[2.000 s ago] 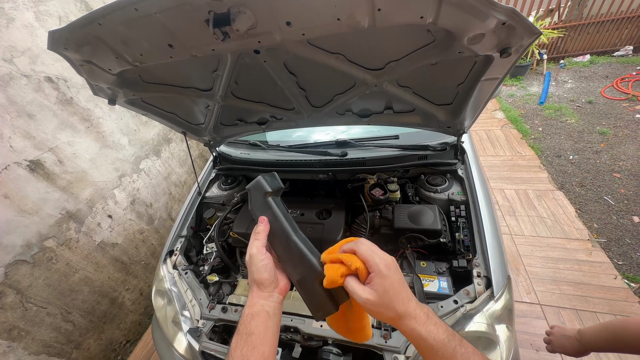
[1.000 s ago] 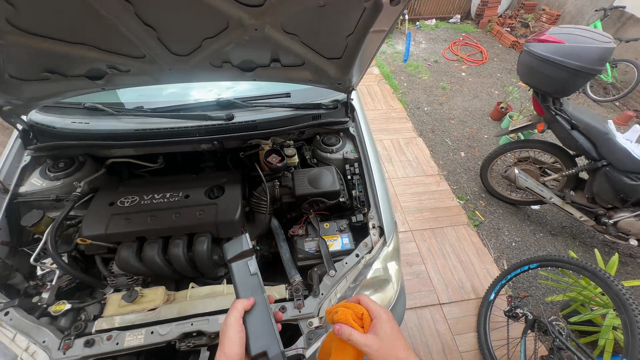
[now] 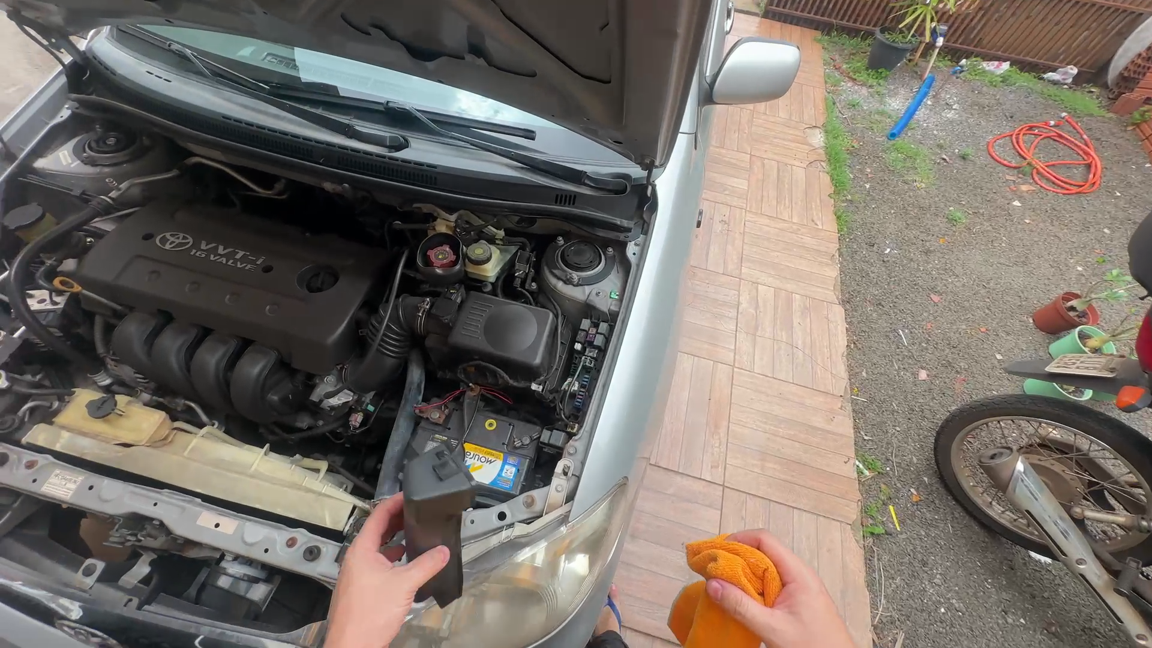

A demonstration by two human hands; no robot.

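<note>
My left hand [image 3: 382, 576] grips a black plastic cover [image 3: 436, 522], held upright over the car's front edge, just in front of the battery [image 3: 490, 450]. To the right, above the tiled path, my right hand [image 3: 774, 598] is closed around a bunched orange microfibre cloth [image 3: 729, 585], apart from the cover. Under the raised hood [image 3: 558, 63] lie the engine cover [image 3: 234, 274], the air filter housing [image 3: 504, 337] and an uncovered fuse box [image 3: 585, 369].
The headlight [image 3: 549, 576] sits beside the cover. A tiled path [image 3: 756, 360] runs along the car. Further right are a motorcycle wheel [image 3: 1053, 477], potted plants [image 3: 1066, 312] and a coiled orange hose [image 3: 1048, 153]. Part of a foot [image 3: 614, 607] shows below the headlight.
Two seconds ago the cloth was against the cover; now my hands are apart, with the cloth off to the right. The cover now stands more upright. The view has shifted a lot.
</note>
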